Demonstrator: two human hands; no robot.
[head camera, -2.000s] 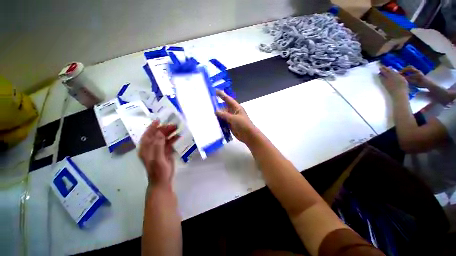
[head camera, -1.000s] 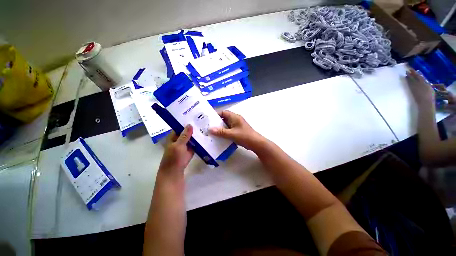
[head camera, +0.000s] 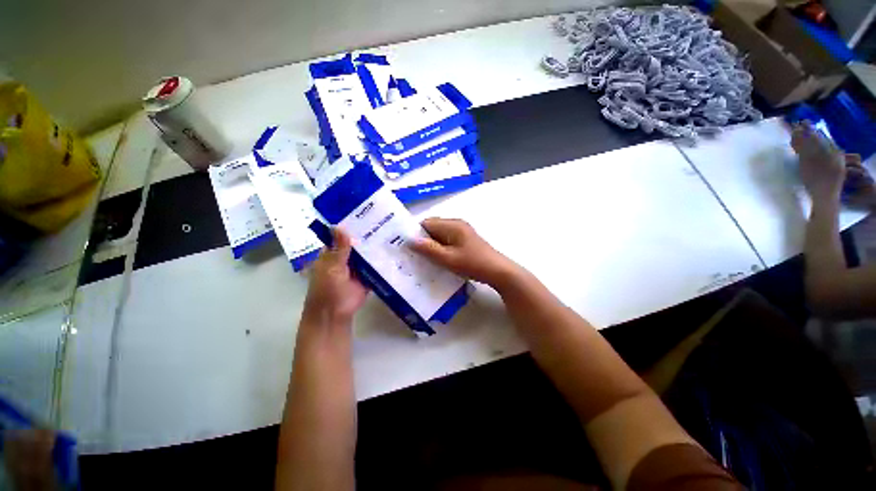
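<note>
A white-and-blue retail box (head camera: 399, 251) is held tilted above the table in front of me, its blue top flap standing open at the upper left end. My left hand (head camera: 334, 280) grips its left edge, near a blue side flap. My right hand (head camera: 464, 253) holds its right side, with the thumb on the white face. Whether anything is inside the box cannot be seen. The pile of retail boxes (head camera: 413, 117) lies behind it, and two flatter cartons (head camera: 284, 206) lie to its left.
A can (head camera: 186, 123) and a yellow bag (head camera: 43, 158) stand at left. A cable pile (head camera: 663, 72) and an open brown carton (head camera: 783, 53) are at back right. Another person's hands (head camera: 824, 165) work at right. A blurred hand with a blue-and-white thing (head camera: 36, 455) is at lower left.
The packed box at the left of the table is gone, and a blurred hand with a blue-and-white thing has appeared at lower left. My hands have shifted the held box slightly down and right.
</note>
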